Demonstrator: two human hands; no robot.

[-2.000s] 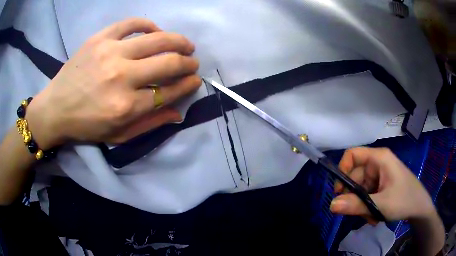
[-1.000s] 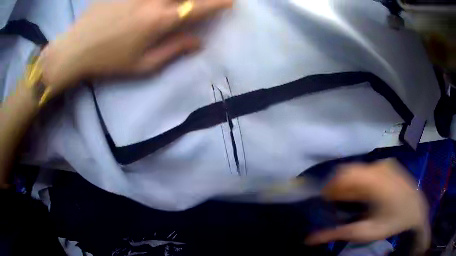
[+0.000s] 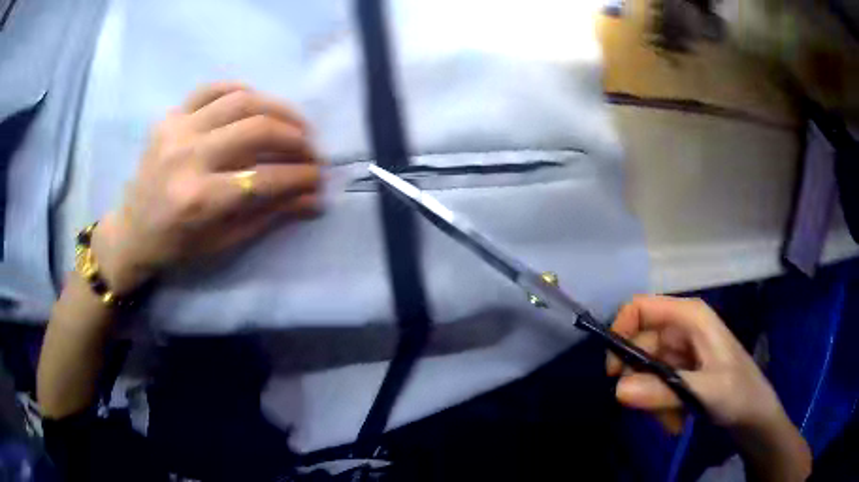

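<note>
A white garment panel point(image 3: 527, 235) lies in front of me, crossed from top to bottom by a black contrast strip point(image 3: 391, 141). A pocket opening point(image 3: 509, 169) runs sideways across the strip between thin stitch lines, with dark cloth showing in the slit. My right hand point(image 3: 692, 362) holds the tailor's scissors point(image 3: 471, 240) by their black handles. The blades look closed, and their tip is over the strip at the slit's left part. My left hand point(image 3: 231, 174) lies on the panel left of the slit, fingers bent and slightly blurred. Whether it pinches cloth cannot be told.
The pale table top point(image 3: 706, 207) shows at the right, with a brownish worn patch at the upper right. A blue crate point(image 3: 810, 367) is at the lower right. My dark-clothed lap is below the panel.
The panel has been turned, so the slit now runs sideways and the strip up and down. My left hand has come back down beside the slit. The scissors' tip is again over the slit.
</note>
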